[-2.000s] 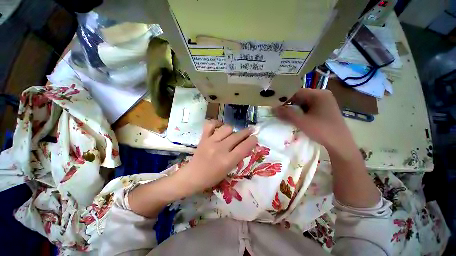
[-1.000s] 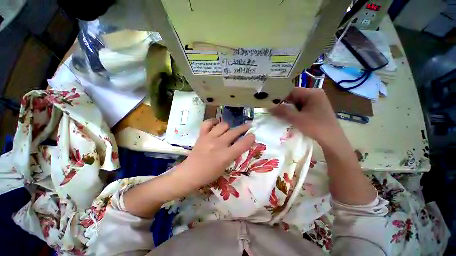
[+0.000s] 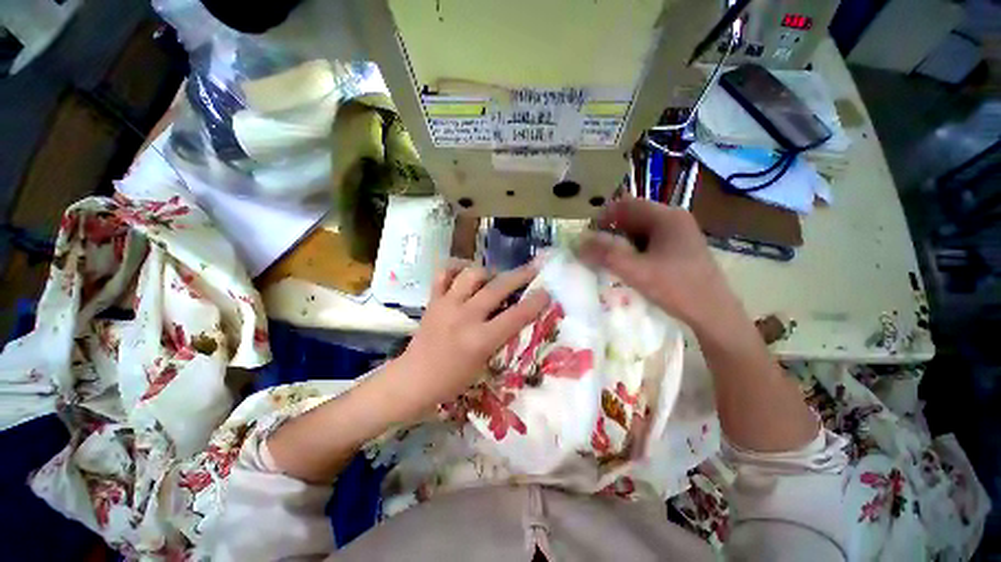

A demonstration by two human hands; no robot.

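Observation:
The floral fabric garment piece (image 3: pixel 549 373), cream-white with red flowers, runs from the machine bed down over my lap. My left hand (image 3: pixel 461 329) lies on its left part, fingertips just in front of the presser foot and needle area (image 3: pixel 512 244). My right hand (image 3: pixel 648 258) pinches the fabric's upper right edge beside the needle area, slightly blurred; its fingertips are partly hidden. The pale yellow-green sewing machine head (image 3: pixel 527 66) with its label stands over the needle area and hides part of it.
More floral cloth (image 3: pixel 143 307) hangs over the blue crate (image 3: pixel 318 357) at left. An olive-green cloth (image 3: pixel 368 165) and a clear plastic bag (image 3: pixel 274 121) lie left of the machine. Pens (image 3: pixel 664 176), a smartphone (image 3: pixel 775 107) and a control box (image 3: pixel 785 33) are at right.
The view has shifted slightly. The fabric between my hands has bunched, with a raised fold near the needle area. Both hands stay on the fabric.

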